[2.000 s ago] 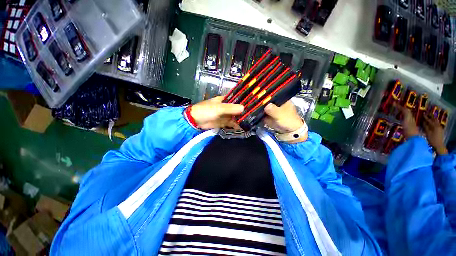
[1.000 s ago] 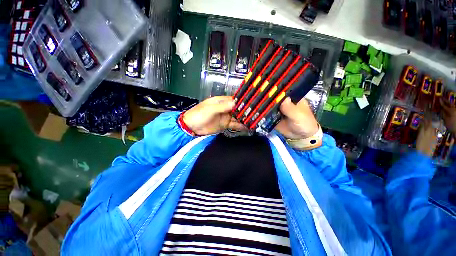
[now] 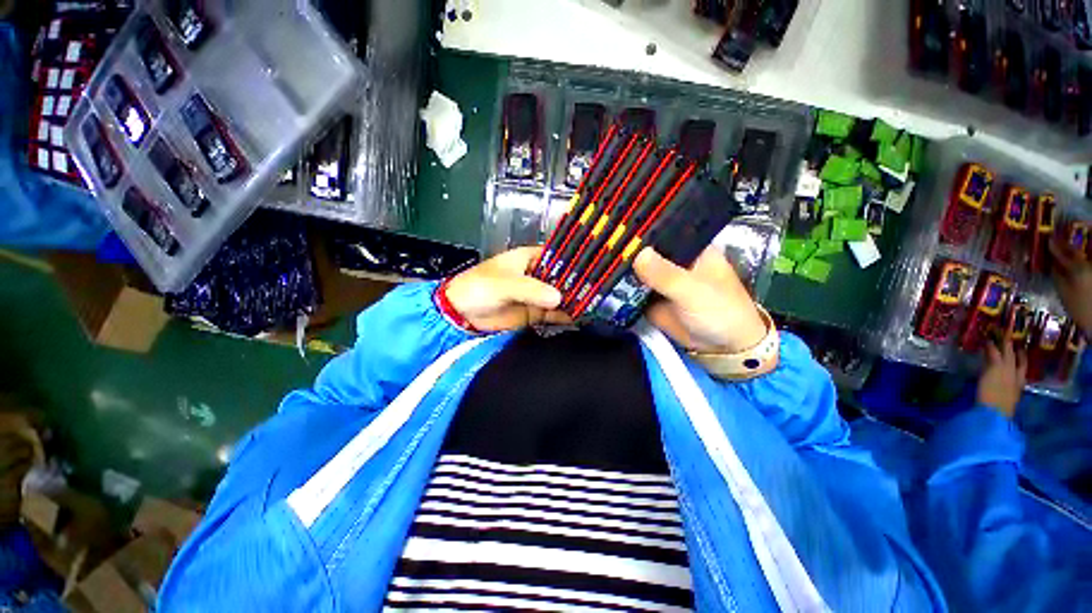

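A fanned group of several black phones (image 3: pixel 623 222) with red side edges and yellow marks is held in front of my chest. My left hand (image 3: pixel 501 287) grips the group's lower left end. My right hand (image 3: pixel 709 302) grips its right side, thumb on the rightmost phone, whose broad black face shows. Behind them lies a clear blister tray (image 3: pixel 493 213) with black phones in its far row; the held phones and my hands hide part of its near row.
Green batteries (image 3: pixel 842 198) lie right of the tray. Beyond them is a neighbour's tray (image 3: pixel 896 341) of phones with a person's hands. A tilted tray (image 3: pixel 270 102) of phones is at left, beside a white scrap (image 3: pixel 443 128). A white conveyor (image 3: pixel 551 30) runs behind.
The held phones have tilted and shifted slightly left and down, and are less widely fanned than a second ago. My right hand has moved slightly. The neighbour's hands have moved over their tray.
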